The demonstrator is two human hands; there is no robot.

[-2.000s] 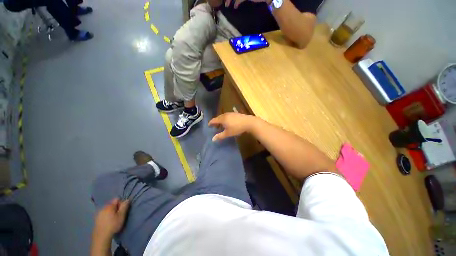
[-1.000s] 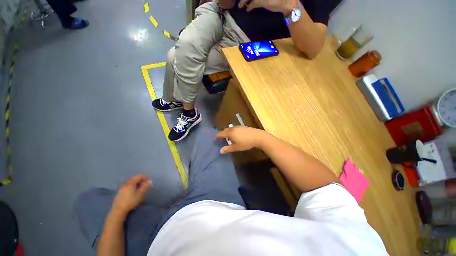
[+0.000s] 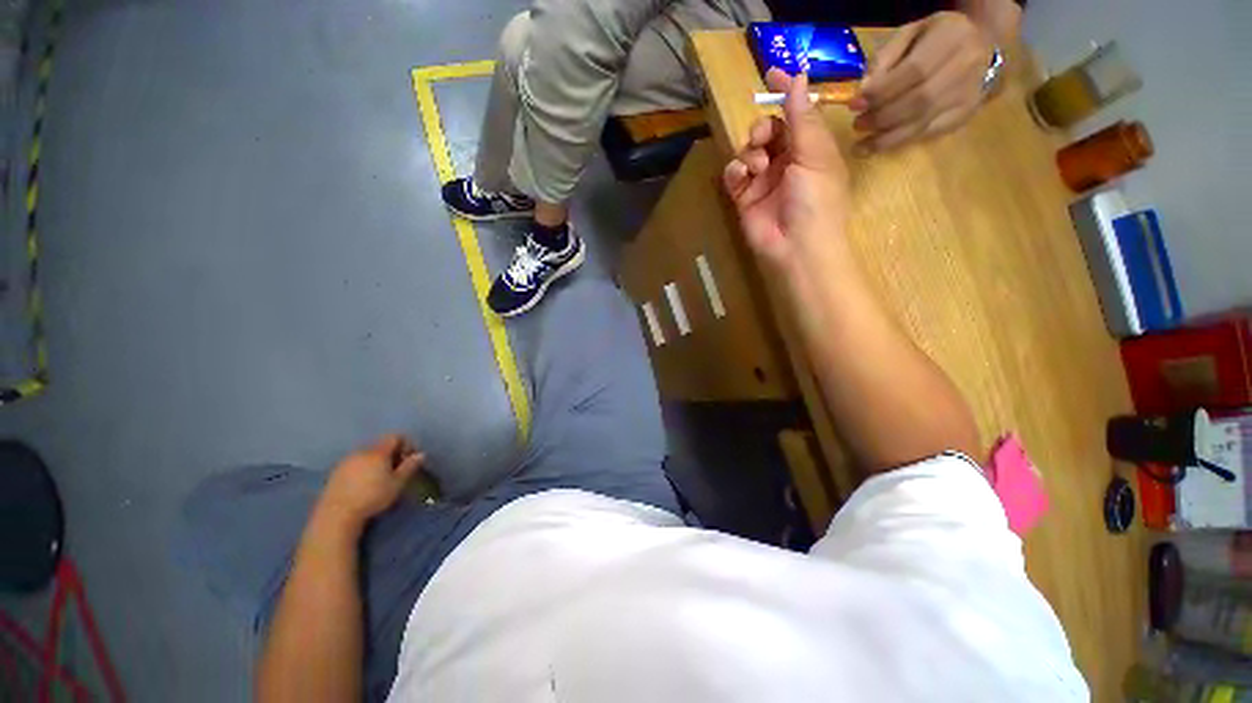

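Observation:
A thin white stick with an orange end, like a cigarette [image 3: 835, 98], is above the near-left end of the wooden desk [image 3: 920, 261]. My right hand [image 3: 794, 186] reaches up to it, palm turned up, its fingertips across the white part. Another person's hand [image 3: 923, 83] is at the orange end. My left hand [image 3: 368, 481] is over my left thigh, loosely curled, and nothing clear shows in it; a small dark-greenish spot lies beside its fingertips, too small to name.
A lit smartphone [image 3: 807, 52] lies behind the stick. A seated person's legs [image 3: 570, 83] are beyond the desk corner. A pink note [image 3: 1016, 483], a cup [image 3: 1146, 440], a red box [image 3: 1192, 364] and an orange jar [image 3: 1105, 155] stand right. A dark stool [image 3: 28, 515] is at left.
My right hand has moved from beside my knee up to the stick by the phone. The other person's hand has come down over the desk to it. My left hand has shifted slightly.

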